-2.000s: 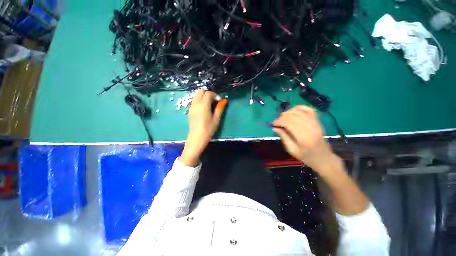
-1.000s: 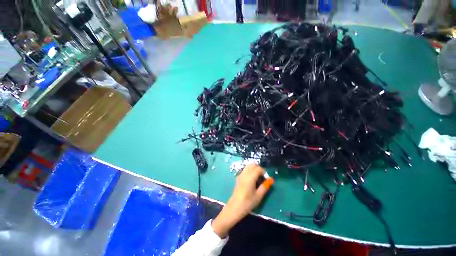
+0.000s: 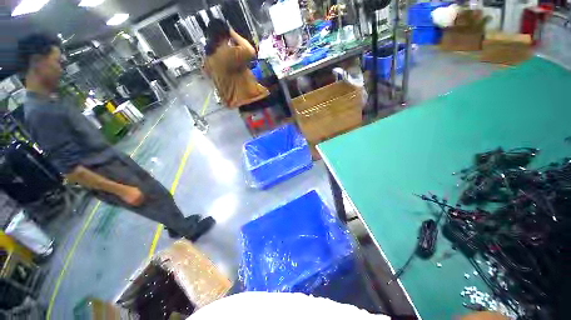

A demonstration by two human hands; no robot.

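Note:
The heap of black cables [image 3: 526, 231] lies on the green bench top [image 3: 388, 169] at the right, cut off by the frame's edge. Small white pieces [image 3: 479, 297] lie loose at its near side. A coiled cable bundle [image 3: 427, 239] lies apart from the heap, its tail reaching the bench edge. Only a small part of a hand [image 3: 488, 315], seemingly my left, shows at the bottom edge near the white pieces; its fingers and anything in them are hidden. My right hand is out of the picture.
Two blue bins with clear film [image 3: 294, 240] [image 3: 278, 156] stand on the floor left of the bench. A carton with black parts [image 3: 200, 275] is at the lower left. A person [image 3: 81, 137] stands in the aisle; another person [image 3: 231, 69] is at a farther workstation by a large carton [image 3: 329, 112].
The view has swung left and up, away from the heap, bringing the aisle and two people into view. My left hand has slid almost out at the bottom edge.

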